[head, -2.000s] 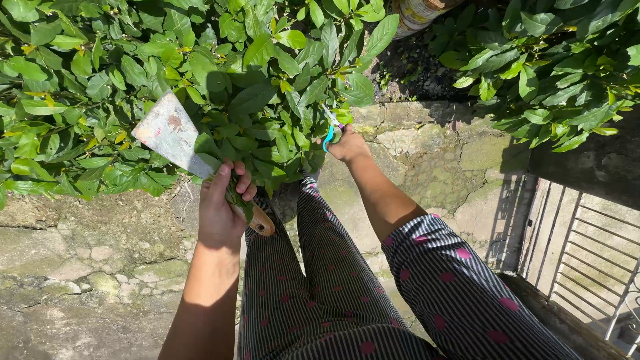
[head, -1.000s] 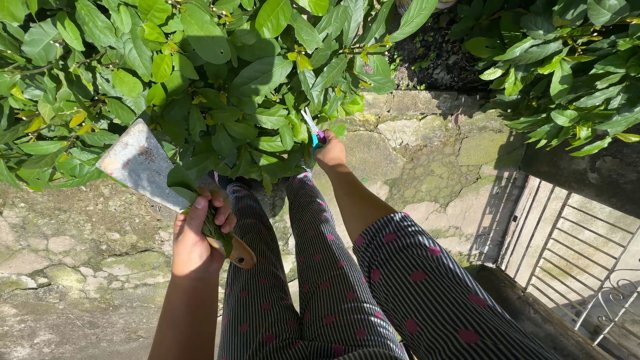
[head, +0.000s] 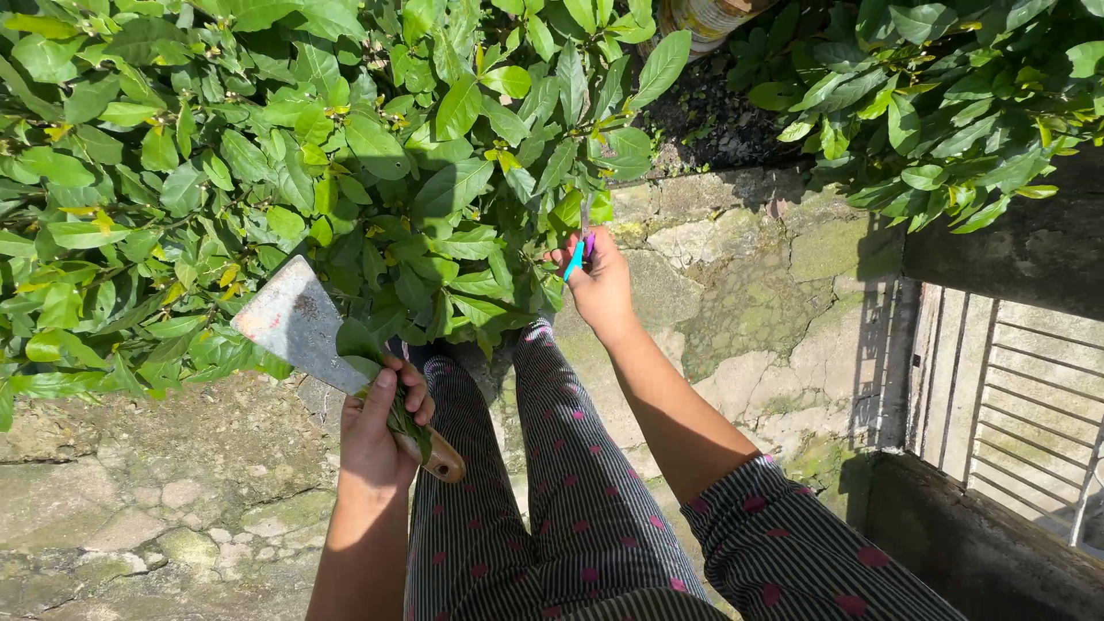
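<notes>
My left hand (head: pixel 379 431) grips a wide metal scraper (head: pixel 297 323) by its wooden handle, together with some picked green leaves (head: pixel 401 418). The scraper's blade points up and left, over the edge of the leafy shrub (head: pixel 345 164). At the shrub's lower right edge, my right hand (head: pixel 601 280) holds scissors (head: pixel 576 257) with turquoise and purple handles. Their blades point up among the leaves and are partly hidden, so whether they are apart cannot be told. The right fingertips are beside a small leafy sprig.
Cracked, mossy stone paving (head: pixel 172 500) lies under my legs. A second shrub (head: pixel 931 103) grows at the upper right, near a weathered container (head: pixel 703 21). Below it on the right are a dark low wall (head: pixel 966 535) and a metal gate (head: pixel 1035 405) with bars.
Both hands keep hold of their tools and the leaves stay in my left hand. The right hand with the scissors remains at the shrub's edge. The view has shifted somewhat and back.
</notes>
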